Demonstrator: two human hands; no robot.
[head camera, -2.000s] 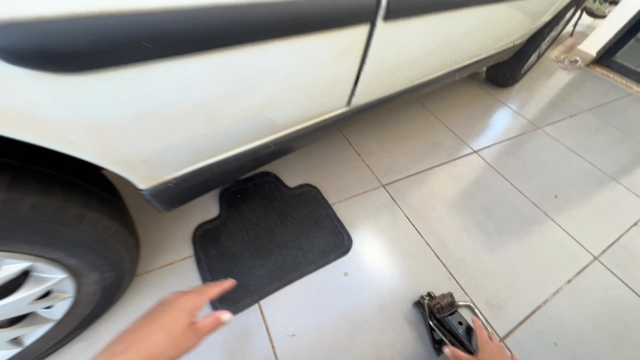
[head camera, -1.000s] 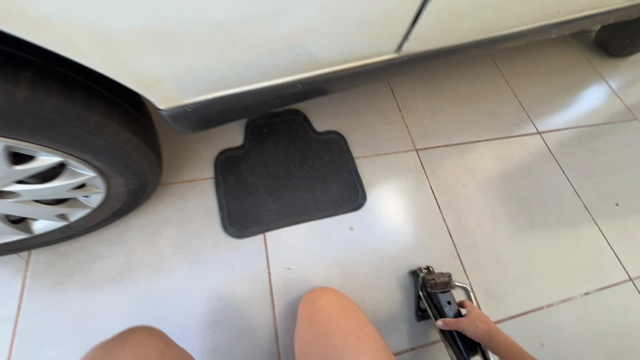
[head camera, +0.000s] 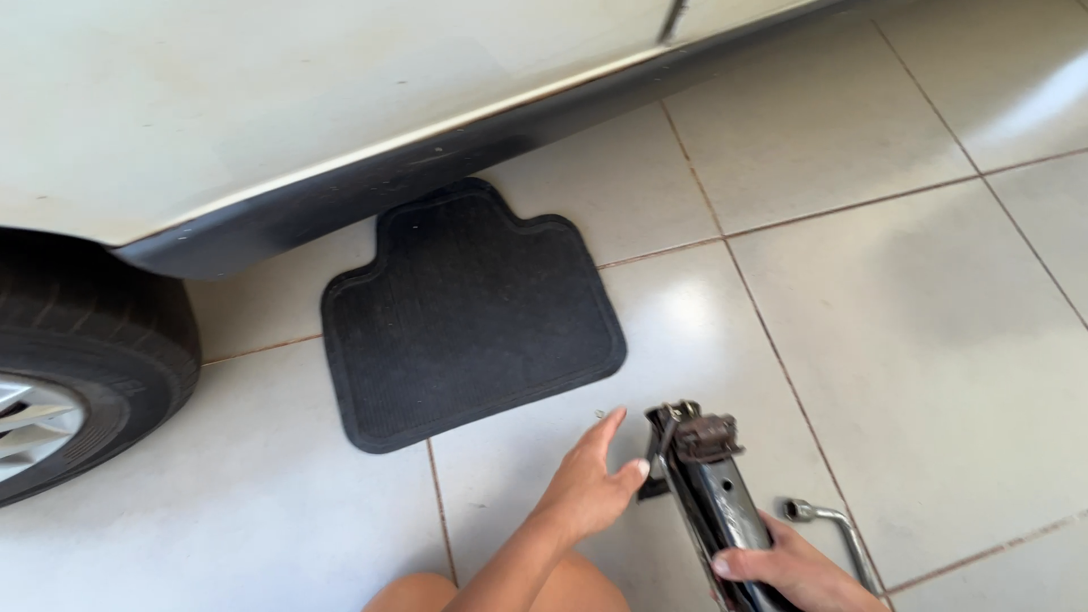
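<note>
My right hand (head camera: 778, 565) is closed around the body of a black metal car jack (head camera: 722, 501), held at a slant at the lower middle right. My left hand (head camera: 595, 493) reaches toward the jack's head end with thumb and fingers apart; its thumb tip is close to the jack, and whether it touches cannot be told. An L-shaped lug wrench (head camera: 837, 527) lies on the tiles right of my right hand, its socket end pointing left. Left of and beyond the jack, a black rubber car mat (head camera: 476, 323) lies flat on the floor, its narrow end beside the car's sill.
A white car's side (head camera: 297, 85) with a dark sill (head camera: 340, 200) runs across the top. Its tire (head camera: 127, 365) and silver wheel (head camera: 38, 425) stand at the left. Light floor tiles (head camera: 892, 280) with brown joints extend to the right. My knees are at the bottom edge.
The jack is lifted in my right hand, and the wrench now shows separately on the floor. My left hand, out of view one second ago, is back beside the jack.
</note>
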